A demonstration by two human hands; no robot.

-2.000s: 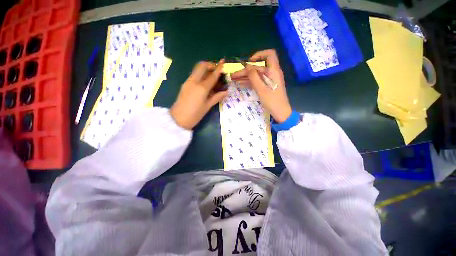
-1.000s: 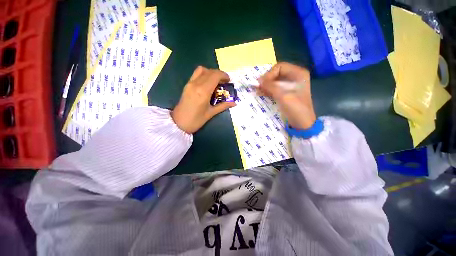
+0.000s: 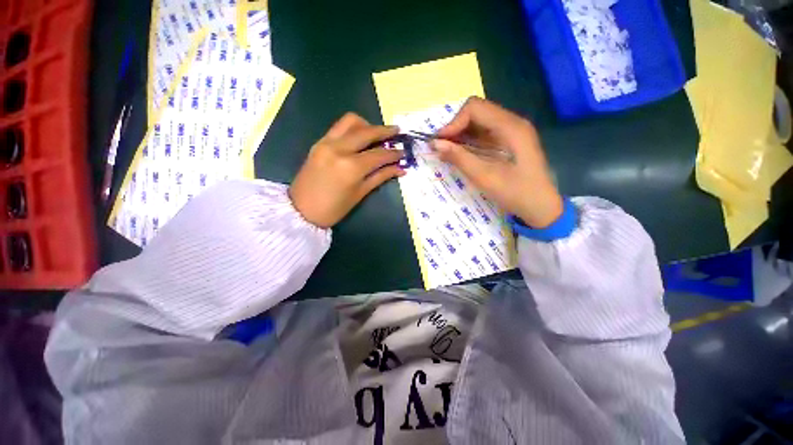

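My left hand (image 3: 348, 165) holds a small dark electronic module (image 3: 403, 149) between thumb and fingers, over the left edge of the adhesive sheet. My fingers cover much of the module. My right hand (image 3: 500, 156) holds thin metallic tweezers (image 3: 474, 147) pen-like, with the tips at the module's upper right. Whether a piece is in the tips cannot be told. The adhesive sheet (image 3: 461, 226), white with blue print, lies slightly tilted under both hands, its bare yellow end (image 3: 430, 83) away from me.
Overlapping spare adhesive sheets (image 3: 196, 113) and a slim silvery tool (image 3: 116, 152) lie left, beside a red tray (image 3: 61, 156) with dark units. A blue bin (image 3: 648, 52) with white pieces (image 3: 600, 52) and yellow release paper (image 3: 735, 113) are at right.
First both hands were near the sheet's far end. Then my left hand showed the module face up and my right hand was blurred beside it. Now the tweezer tips are at the module, which is more covered.
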